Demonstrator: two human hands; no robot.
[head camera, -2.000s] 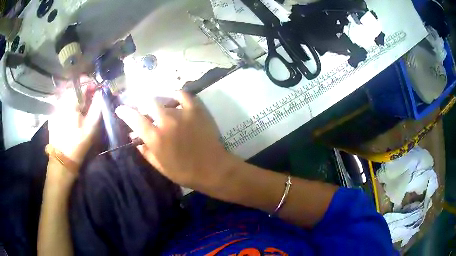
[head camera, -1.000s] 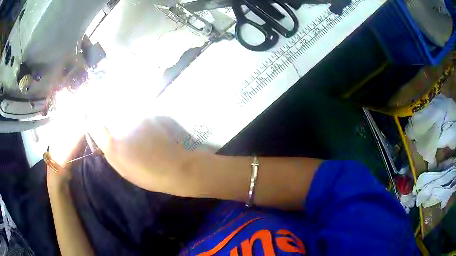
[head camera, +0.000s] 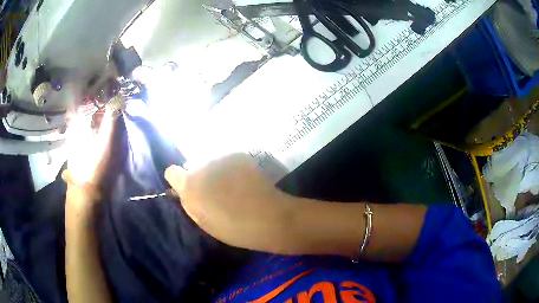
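Observation:
A dark navy garment (head camera: 139, 237) lies over my lap and runs up to the needle area of the sewing machine (head camera: 77, 41). My left hand (head camera: 94, 148) rests at the needle area, its fingertips lost in the lamp glare. My right hand (head camera: 227, 195) is to the right of the cloth, palm down, with thumb and finger closed on a thin metal awl (head camera: 148, 196) whose point faces left. The cloth edge passes just beside these fingers. Glare hides the presser foot and the contact there.
Black shears (head camera: 337, 41) lie on the white table, with silvery snips (head camera: 254, 32) to their left and black scraps (head camera: 422, 21) to the right. A ruler (head camera: 354, 74) marks the front edge. A blue bin (head camera: 493, 53) and white cloth bundle (head camera: 514, 177) are at the right.
My right hand has drawn back from the needle area, to the right and towards me, with the awl still in it. My left hand remains near the needle. The camera view has shifted.

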